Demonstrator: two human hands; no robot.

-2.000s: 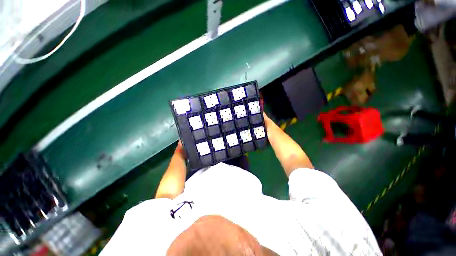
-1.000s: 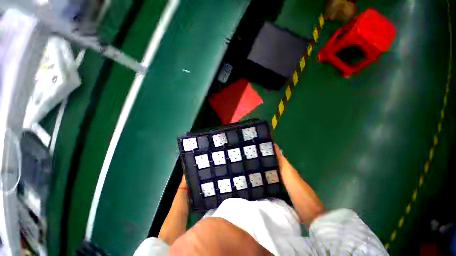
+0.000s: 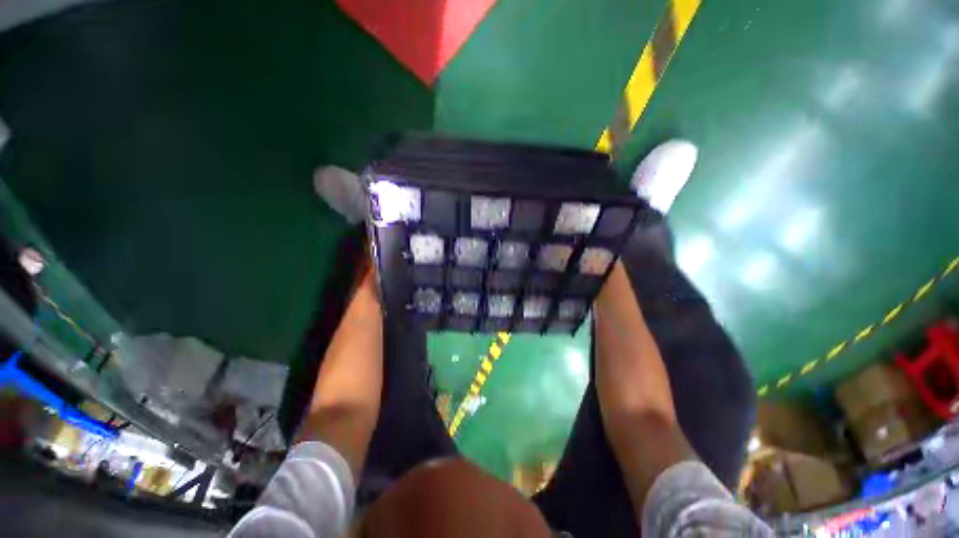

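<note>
A black parts tray (image 3: 394,268) with rows of white-silver dotted modules (image 3: 470,252) beside black squares is held between my two hands, in front of my legs. A thick black layered tray stack (image 3: 494,163) shows under the top tray at its far side. My left hand (image 3: 373,282) is at the tray's left edge, mostly hidden behind it. My right hand (image 3: 613,282) is at the right edge, its fingers also hidden by the tray. Both forearms reach down to the tray.
The floor is green, with yellow-black tape (image 3: 639,89) running beyond and beneath the tray. A red floor patch (image 3: 429,32) lies ahead. My shoes show either side of the stack. Cardboard boxes (image 3: 804,478) and a red stool (image 3: 935,363) are at the lower right.
The view has turned from the bench to the open floor and my legs. The tray stack stays in both hands and now tilts, showing its layered far side.
</note>
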